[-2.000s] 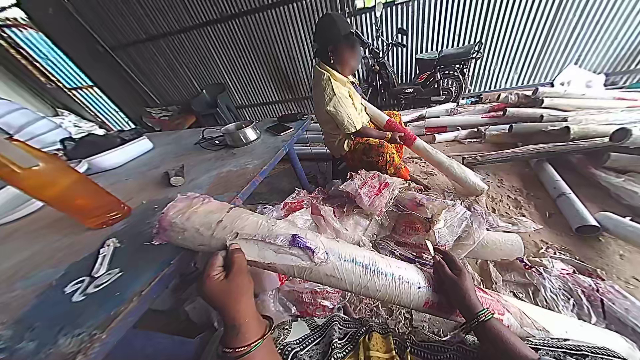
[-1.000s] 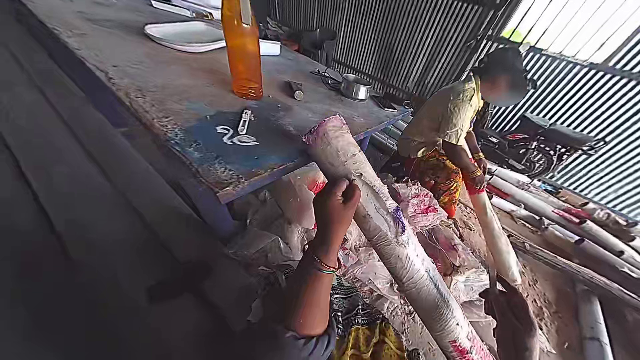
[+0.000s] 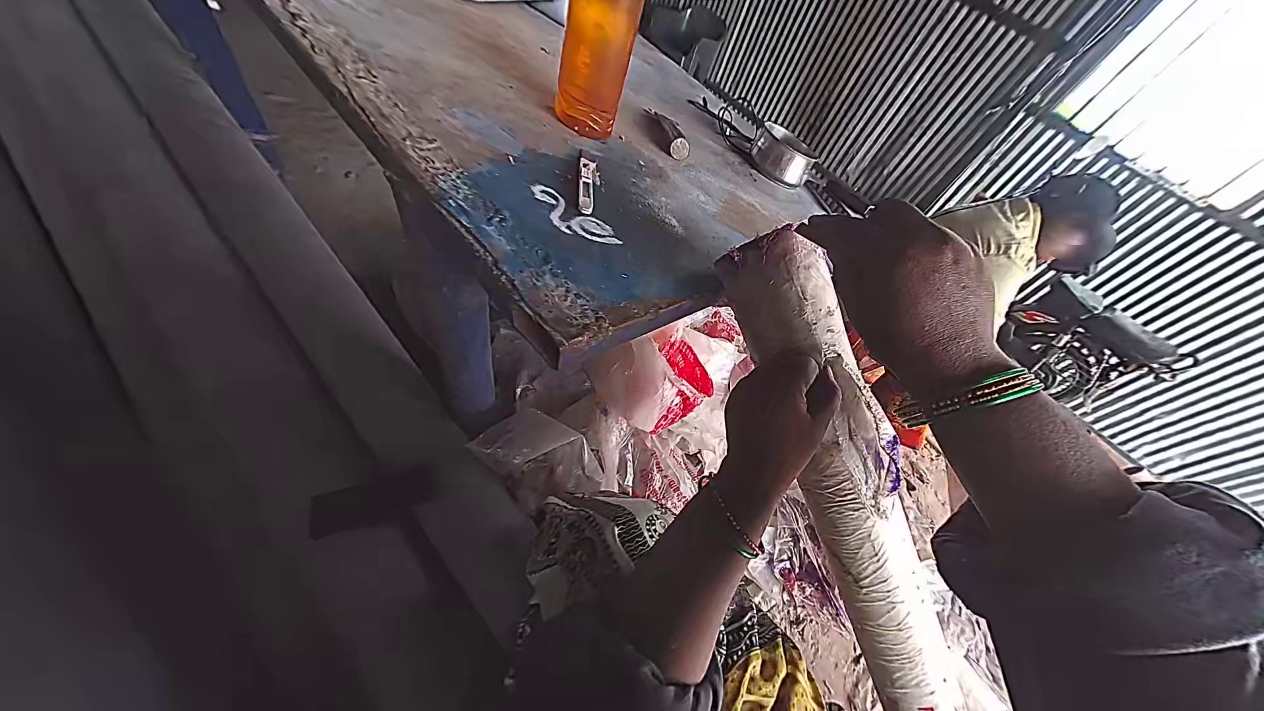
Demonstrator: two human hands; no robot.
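A long pipe wrapped in wrinkled whitish fabric or film (image 3: 854,533) slants from the table corner down to the lower right, its purple-stained end uppermost. My left hand (image 3: 780,415) pinches the wrapping on the near side, a little below that end. My right hand (image 3: 913,286) is bent over the upper end from the right, its fingertips at the rim; what they hold, if anything, is hidden. On the blue-stained table corner lie a small white-and-metal blade tool (image 3: 587,183) and a looped white cord or strip (image 3: 573,219).
The worn table (image 3: 474,118) carries an orange bottle (image 3: 596,69), a short dark rod (image 3: 668,134) and a metal pot (image 3: 782,155). Crumpled plastic bags (image 3: 632,395) lie under its corner. A person (image 3: 1017,227) bends behind my right arm, near a parked motorcycle (image 3: 1096,341).
My right hand has come up from the lower part of the pipe to its upper end. My left hand stays on the wrapping near that end. The view has turned strongly.
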